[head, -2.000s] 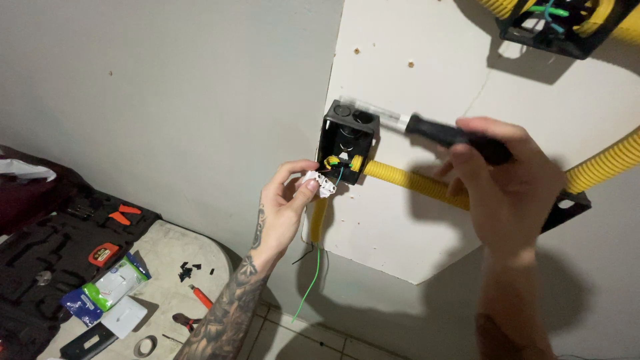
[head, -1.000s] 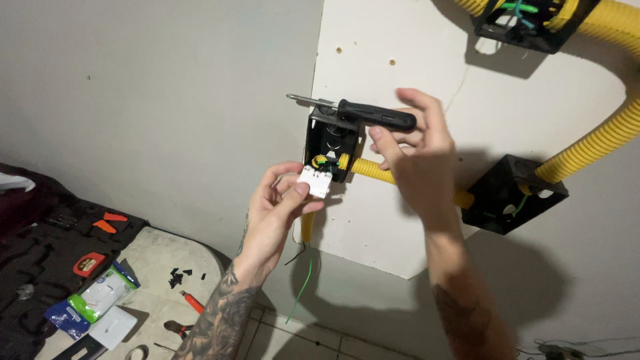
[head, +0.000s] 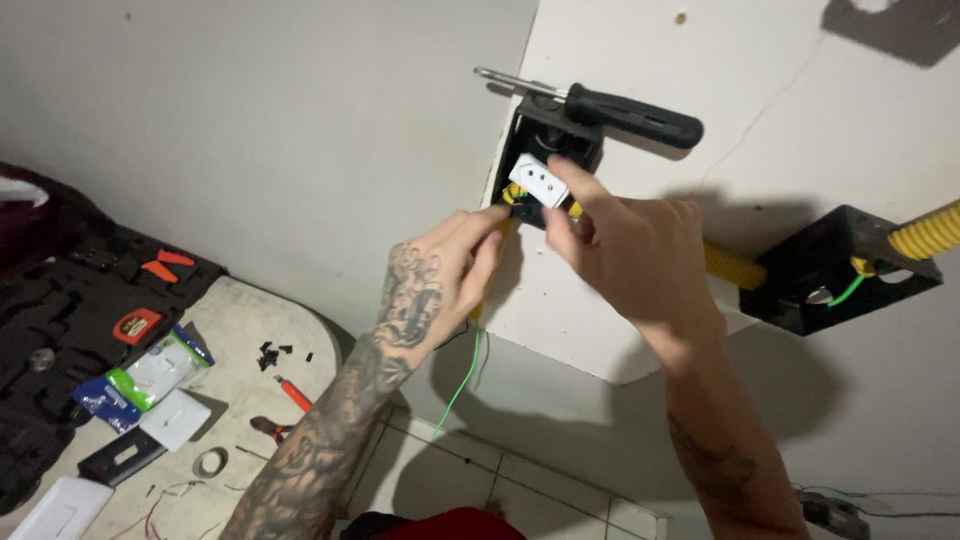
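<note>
A white socket outlet module with three holes (head: 541, 178) is held between the thumb and index finger of my right hand (head: 634, 259), at the mouth of a black electrical box (head: 559, 135) on the white board. My left hand (head: 448, 274) touches the lower left edge of that box with its fingertips, near yellow conduit ends; whether it grips a wire cannot be told. A screwdriver with a black handle (head: 637, 116) rests across the top of the box, touched by neither hand. A green wire (head: 469, 375) hangs below.
Yellow corrugated conduit (head: 724, 262) leads to a second black box (head: 840, 270) at the right. At the left, a table (head: 300, 315) bears a red-handled cutter knife (head: 292, 392), pliers (head: 268, 429), a tape roll (head: 210, 462), white cover plates (head: 176, 420) and an open tool case (head: 52, 300).
The screwdriver, in my right hand earlier, now lies on the box. The socket module has passed from my left hand to my right hand and now shows its holed face.
</note>
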